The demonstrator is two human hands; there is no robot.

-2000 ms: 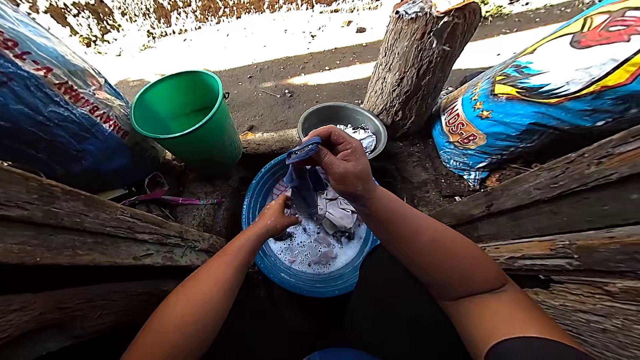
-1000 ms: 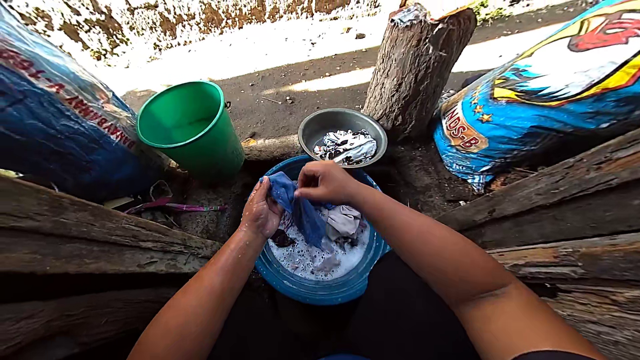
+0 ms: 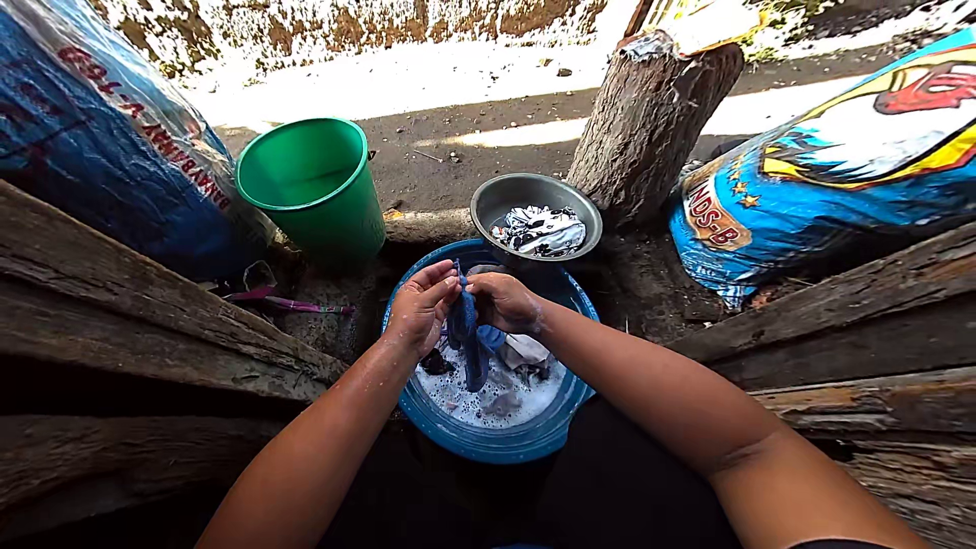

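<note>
A wet blue cloth (image 3: 474, 347) hangs from both hands over a blue plastic basin (image 3: 503, 446) of sudsy water. My left hand (image 3: 423, 305) pinches its upper edge between thumb and fingers. Close beside it, my right hand (image 3: 503, 299) grips the same cloth, its fingertips partly hidden behind the fabric. In the suds lie a pale cloth (image 3: 526, 349) and a dark cloth (image 3: 437, 361). Just beyond the basin, a grey metal bowl (image 3: 587, 210) holds a black-and-white patterned cloth (image 3: 543, 230).
A green plastic bucket (image 3: 366, 206) stands at the back left, near a large blue sack (image 3: 99, 160). A tree stump (image 3: 637, 130) rises behind the bowl, with another printed sack (image 3: 839, 183) at right. Wooden planks (image 3: 137, 305) flank both sides; a pink strap (image 3: 301, 306) lies at left.
The blue cloth, spread between my hands a second ago, now hangs in a narrower fold. My right hand has moved down from its higher position two seconds ago, and my hands are closer together.
</note>
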